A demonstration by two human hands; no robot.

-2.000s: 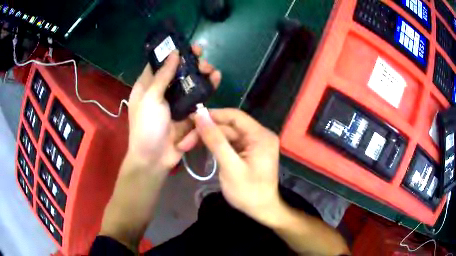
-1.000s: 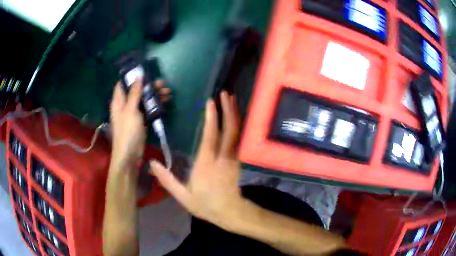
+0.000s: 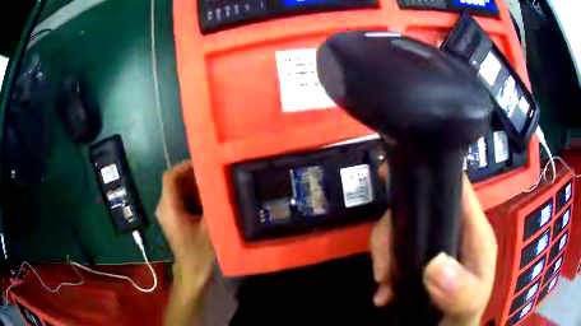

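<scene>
My right hand (image 3: 468, 255) grips a black barcode scanner (image 3: 414, 95) upright by its handle, over the orange-red tray (image 3: 213, 251). The scanner's head hides part of the tray. A black handset (image 3: 309, 191) lies face-down in the near pocket, its open bay and white label showing. The pocket behind it holds only a white paper label (image 3: 299, 79). My left hand (image 3: 185, 223) is at the tray's left edge, its fingers partly hidden there; I cannot tell whether it holds anything. Another handset (image 3: 118, 184) lies face-down on the green mat with a white cable in its end.
A black computer mouse (image 3: 79, 111) lies on the mat at left. A tilted handset (image 3: 494, 79) with a white cable rests across the tray's right side. Stacked filled trays (image 3: 503, 293) stand at lower right, and another stack (image 3: 83, 299) shows at lower left.
My left hand has let go of the cabled handset, which now lies on the mat. My right hand has picked up the scanner and moved over the tray. The view has shifted right.
</scene>
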